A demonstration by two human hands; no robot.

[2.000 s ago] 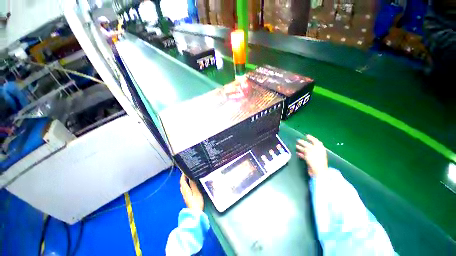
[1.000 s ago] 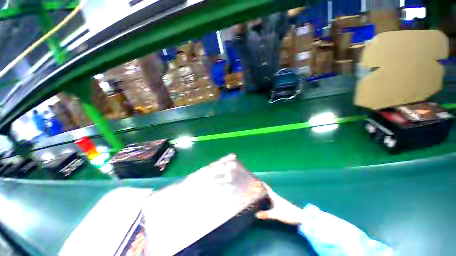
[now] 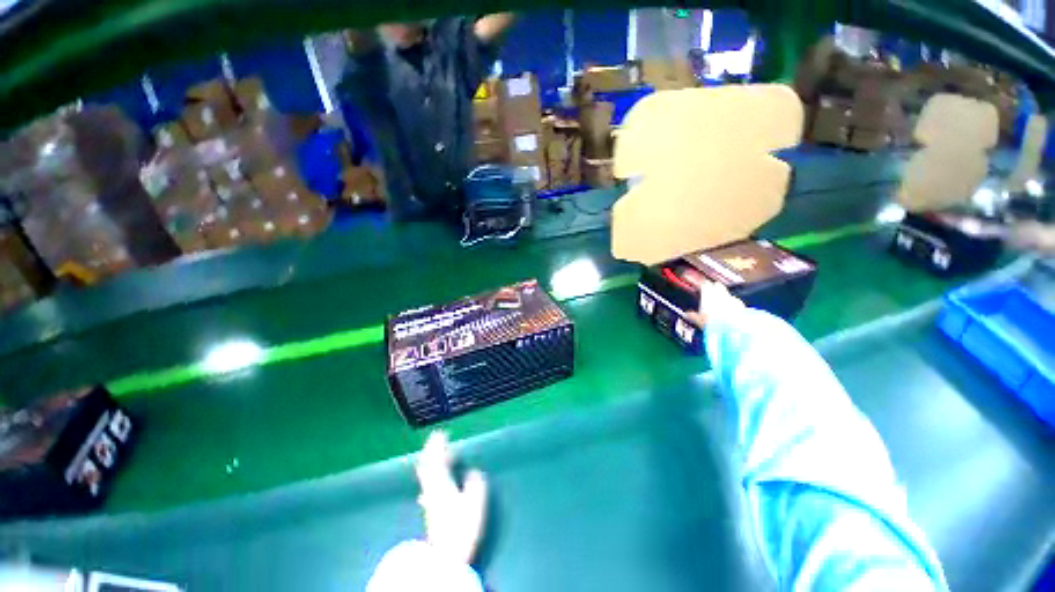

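Note:
An open retail box [image 3: 665,322] stands on the green conveyor belt, its tan lid [image 3: 708,162] upright. A brown printed manual [image 3: 752,264] lies on its contents, with a small red part at its left. My right hand [image 3: 708,303] reaches to the box's near left edge; its fingertips are partly hidden, so its grip cannot be told. A closed printed carton [image 3: 484,356] sits on the belt to the left. My left hand [image 3: 449,491] is empty with fingers apart, just in front of that carton.
Another box [image 3: 69,451] is at far left, above part of the scale [image 3: 130,584]. A further open box [image 3: 949,245] and a light-blue bin [image 3: 1006,335] are at right. A person [image 3: 417,116] stands behind the belt, near a dark teal object [image 3: 495,206].
The view has turned right. The carton my right hand held is out of it, and a closed carton now sits on the belt before me. My right hand is now at the open box.

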